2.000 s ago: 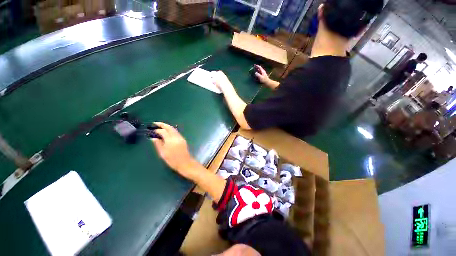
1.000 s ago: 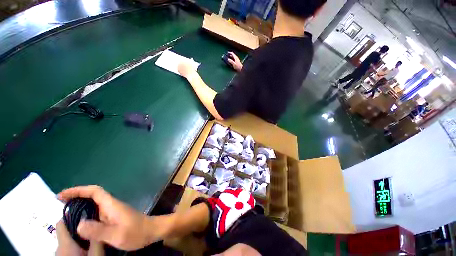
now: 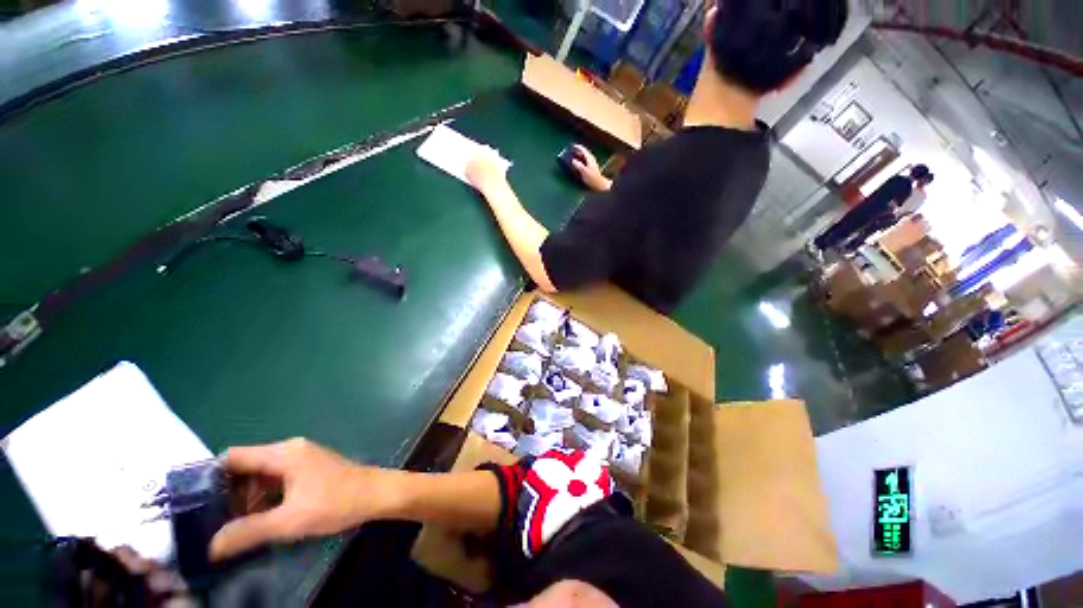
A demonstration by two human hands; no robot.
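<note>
My right hand point(image 3: 291, 493) grips a black power adapter point(image 3: 198, 513) between thumb and fingers at the lower left, over the white label sheet point(image 3: 101, 445). Metal prongs show on the adapter's left side. My left hand point(image 3: 131, 580) is dark, blurred and partly cut off at the bottom left. It holds a coiled black cable point(image 3: 77, 564). A second adapter point(image 3: 379, 274) lies on the green bench point(image 3: 333, 344), with its tied cable point(image 3: 276, 239) stretched out to the left.
An open carton point(image 3: 772, 475) stands at the bench edge, with white-wrapped units point(image 3: 576, 410) in its divider cells. A neighbour in black point(image 3: 677, 202) sits beyond it, one hand on a white sheet point(image 3: 449, 152), the other holding a small black item point(image 3: 572, 158). A carton flap point(image 3: 582, 95) stands behind.
My right hand first reached over the bench, then came back to the lower left with a coiled cable. The adapter body with prongs now shows in it. The view has shifted.
</note>
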